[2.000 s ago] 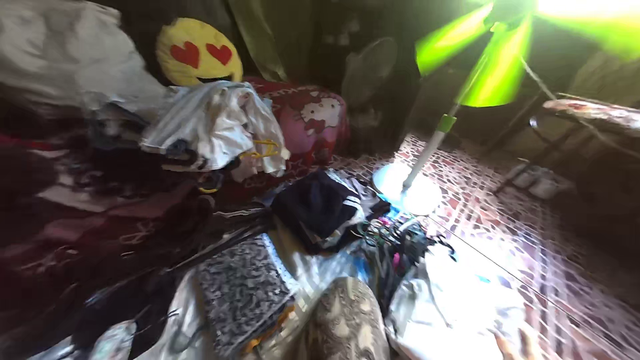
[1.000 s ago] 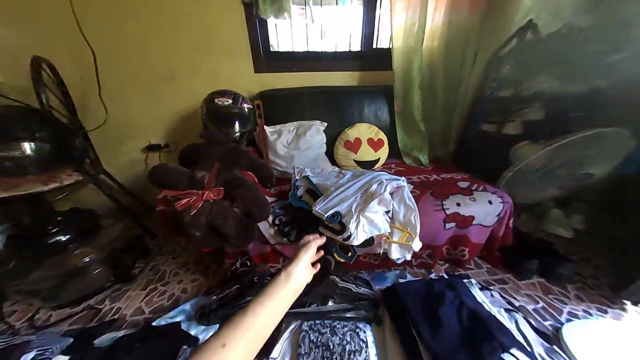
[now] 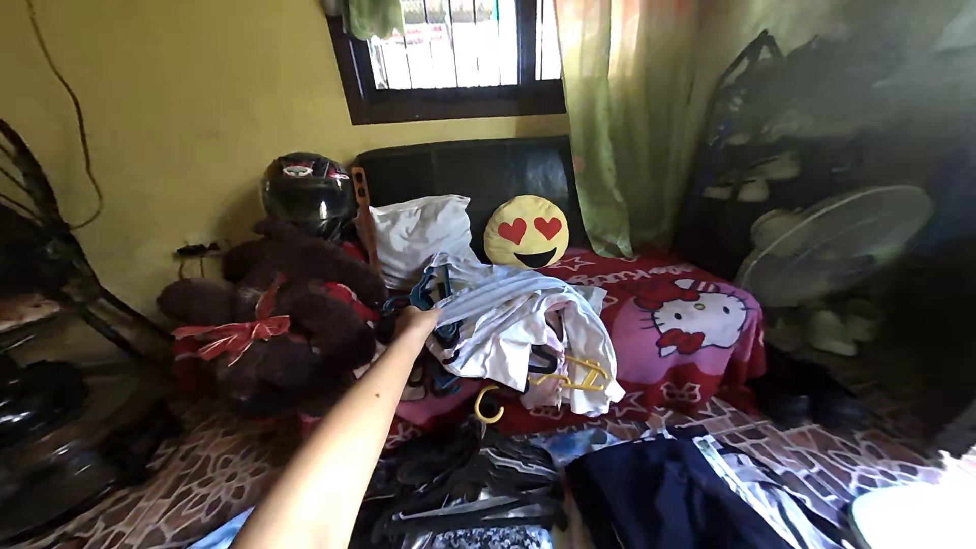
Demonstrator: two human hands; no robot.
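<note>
My left hand (image 3: 418,320) reaches out over the bed and grips the edge of a light white garment (image 3: 496,293), whose cloth is drawn taut toward the fingers. The garment is part of a heap of white clothes (image 3: 488,358) on the bed. Dark blue plastic hangers (image 3: 422,293) show beside the hand, and yellow hangers (image 3: 587,375) stick out of the heap's right side. One yellow hook (image 3: 489,404) hangs below the heap at the bed's front. My right hand is out of view.
A brown stuffed toy (image 3: 305,305) with a red ribbon sits left of the heap, below a black helmet (image 3: 309,191). Behind lie a white pillow (image 3: 423,229) and a yellow emoji cushion (image 3: 526,232). Black hangers (image 3: 473,488) and navy clothing (image 3: 663,488) lie in front. A fan (image 3: 835,244) stands right.
A second ago my left hand was at the heap's left edge; now it has hold of a white garment, and the cloth is stretched. The view has swung left and up since the oldest frame.
</note>
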